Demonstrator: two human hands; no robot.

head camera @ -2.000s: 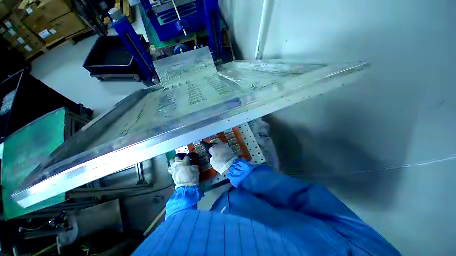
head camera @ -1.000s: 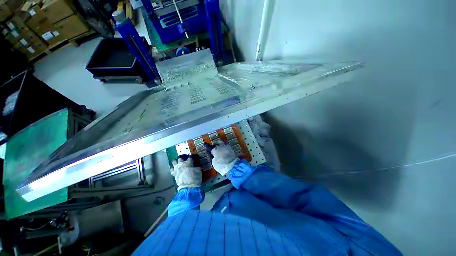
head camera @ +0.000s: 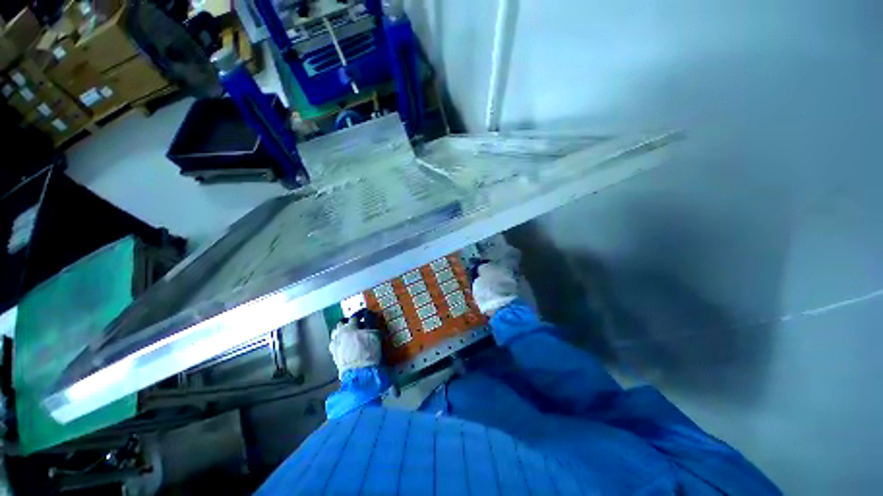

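Observation:
An orange tray with several rows of small pale pieces lies on the perforated silver bed, under the raised screen frame. The frame hides the tray's far end. My left hand, in a pale glove with dark fingertips, holds the tray's left edge. My right hand, gloved the same way, holds its right edge near the far end. The fingertips are small and partly blurred.
The large tilted screen frame hangs low over my hands. A pale wall stands close on the right. Blue posts rise beyond the bed. A green-topped table is on the left, with a black bin behind.
My right hand has moved from over the pieces to the tray's right edge, uncovering the rows. My left hand stays at the left edge. The view has shifted slightly.

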